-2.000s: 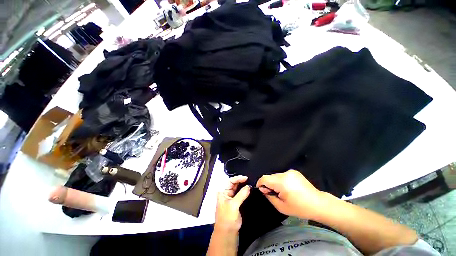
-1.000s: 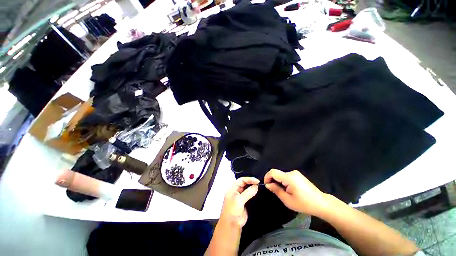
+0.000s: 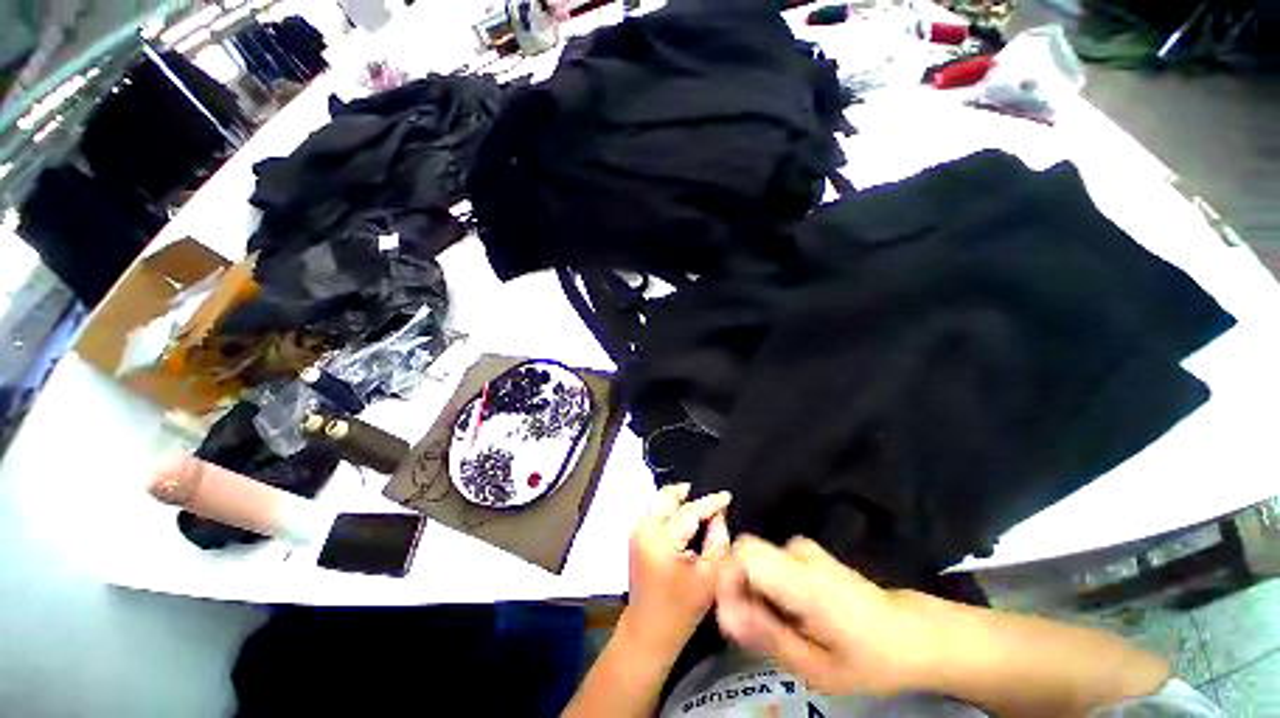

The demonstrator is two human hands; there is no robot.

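A black garment [image 3: 927, 351] lies spread on the white table in front of me, its near edge at my hands. My left hand [image 3: 671, 550] pinches the garment's near edge between thumb and fingers. My right hand [image 3: 793, 603] is close beside it, lower and slightly blurred, with fingers curled together; what its fingertips hold is too small to tell. A thin looped thread or cord [image 3: 684, 427] shows on the garment above my left hand. A white oval tray [image 3: 539, 446] holds heaps of small dark pieces and a pink-red stick.
The tray sits on a brown square [image 3: 556, 536]. Left are a phone [image 3: 369, 543], pink bottle [image 3: 225, 497], dark olive container [image 3: 362, 441], cardboard box [image 3: 129, 317] and black plastic bag [image 3: 351, 288]. A black garment pile [image 3: 660, 140] lies beyond. The table's edge [image 3: 351, 593] is near me.
My right hand has moved down and is more turned and blurred than before. My left hand stays at the garment's edge. The camera view has shifted a little.
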